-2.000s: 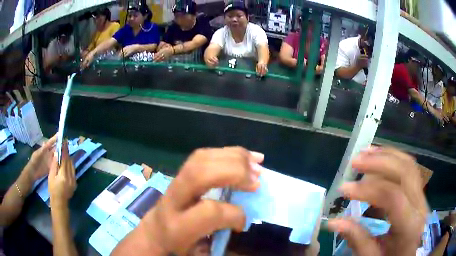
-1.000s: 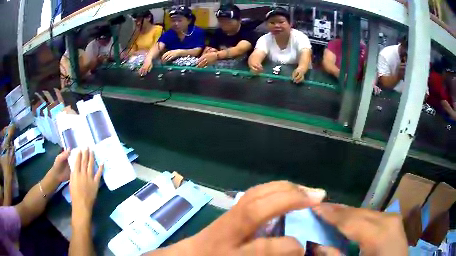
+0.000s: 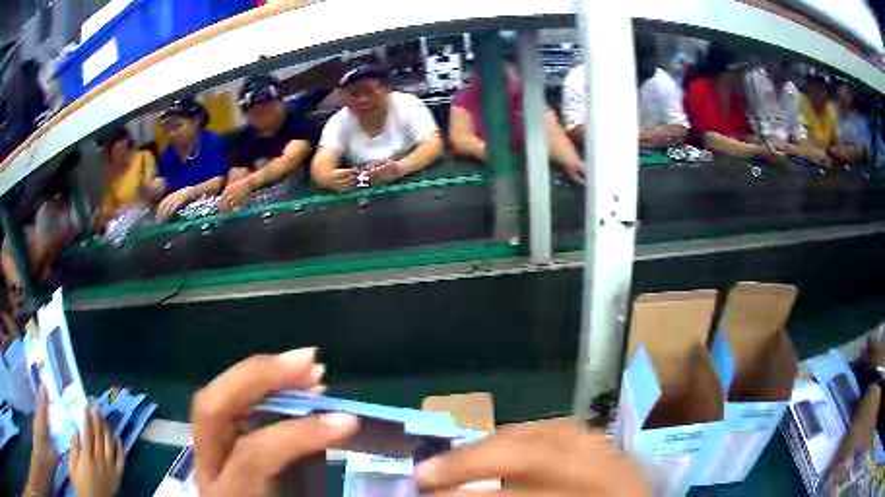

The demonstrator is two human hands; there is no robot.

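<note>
My left hand (image 3: 267,427) grips a pale blue and dark printed carton (image 3: 393,427) between thumb and fingers, in the lower middle. The carton is seen nearly edge-on. My right hand (image 3: 543,466) is blurred and cut off by the bottom edge; its fingers are on the carton's right end. A brown flap (image 3: 461,408) stands up just behind the carton, and a pale blue panel (image 3: 378,478) shows below; I cannot tell whether they belong to another carton. Two open cartons (image 3: 670,437) (image 3: 742,427) stand upright at the right, brown flaps raised.
A white post (image 3: 606,233) rises right of centre. A dark green conveyor (image 3: 388,228) crosses behind, with seated workers beyond. At left, a neighbour's hands (image 3: 92,456) hold flat cartons (image 3: 58,359). More flat cartons (image 3: 825,408) and an arm are at far right. A blue bin (image 3: 146,44) sits above.
The view has swung right, bringing the two open cartons fully in. The carton in my hands has turned nearly edge-on. The neighbour's cartons and hands have shifted toward the left edge.
</note>
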